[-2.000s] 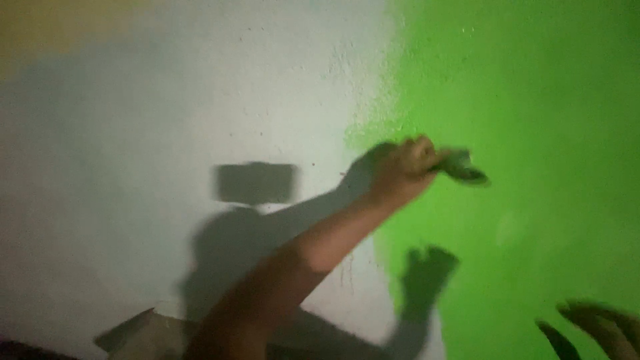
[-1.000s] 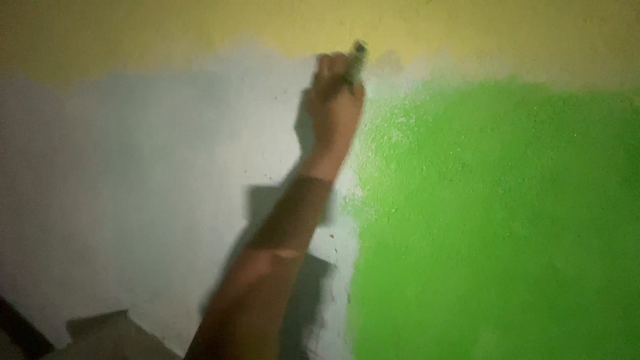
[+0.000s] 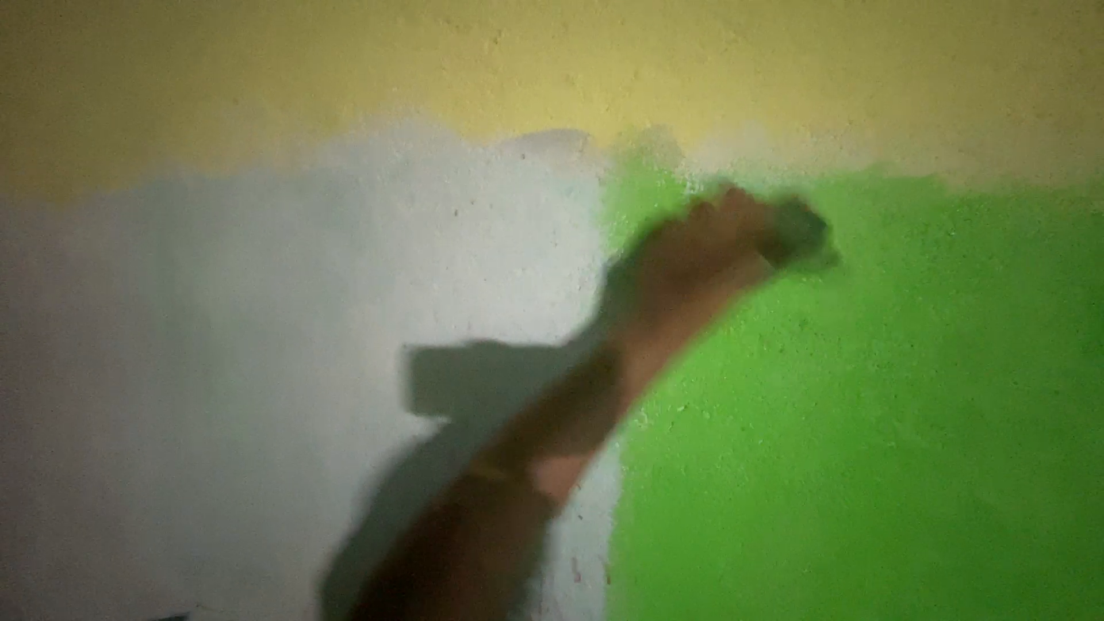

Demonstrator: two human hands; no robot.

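Observation:
My left hand (image 3: 720,228) reaches up from the bottom of the view and is closed around a dark, blurred tool, apparently a paintbrush (image 3: 798,231). It is over the upper left part of the bright green paint (image 3: 819,414) on the wall. The brush end points right; whether its bristles touch the wall cannot be told. To the left lies a pale grey-white part of the wall (image 3: 285,345), meeting the green along an uneven upright edge. A small green patch (image 3: 642,185) reaches up toward the yellow band. My right hand is out of view.
A yellow band of wall (image 3: 552,60) runs across the top, with a ragged lower edge. Shadows of my arm and of a boxy shape (image 3: 470,379) fall on the pale part. A small dark edge (image 3: 172,617) shows at the bottom left.
My left hand, with the brush, has moved right and down from the yellow band's lower edge. Green paint now shows near that edge. A hand seen at the lower right two seconds ago is out of view.

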